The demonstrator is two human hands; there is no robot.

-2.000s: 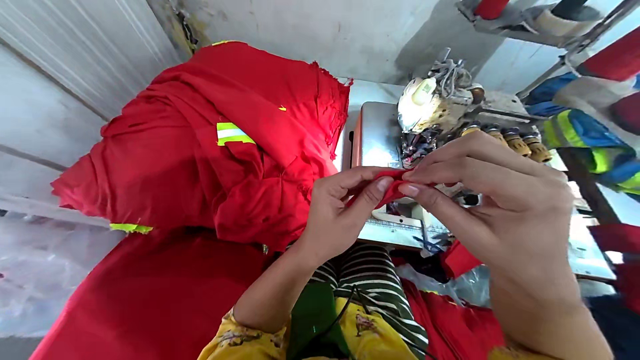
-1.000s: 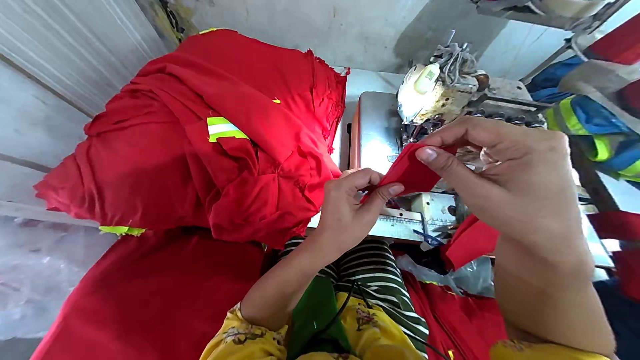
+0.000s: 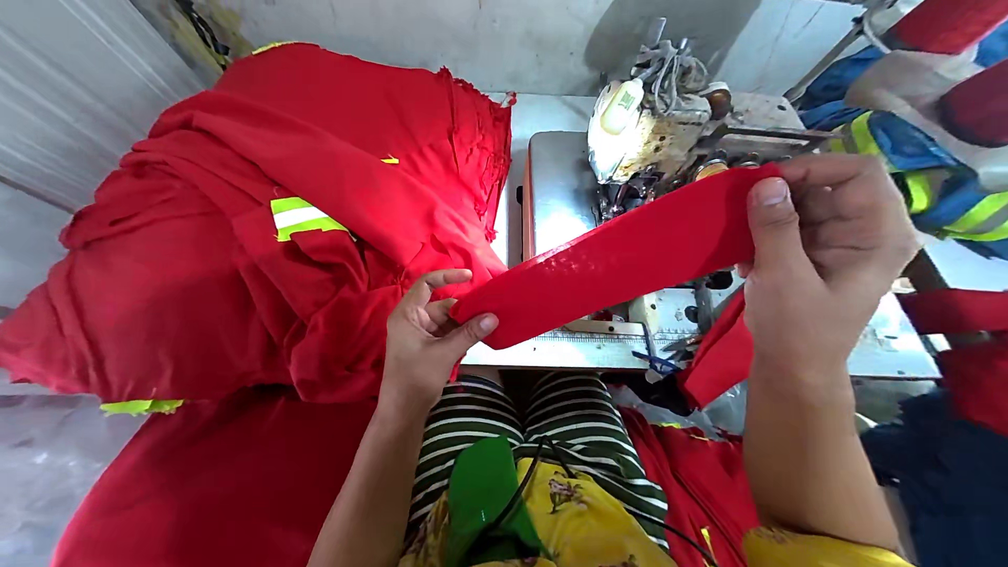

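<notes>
A red fabric strip is stretched slantwise between my two hands, above the front of a sewing machine. Its lower left end is pinched between the thumb and fingers of my left hand. My right hand grips the higher right end, thumb on top. The strip hides part of the machine's needle area. A large heap of red cloth with a yellow and silver reflective piece lies left of the machine, close to my left hand.
Below my right hand, another red fabric piece hangs over the edge of the white table. Thread cones stand at the upper right, near blue cloth with reflective bands. A wall rises behind the machine.
The red fabric, bunched small between my fingers two seconds ago, is now spread out as a long strip. My hands have moved apart, the right one toward the right.
</notes>
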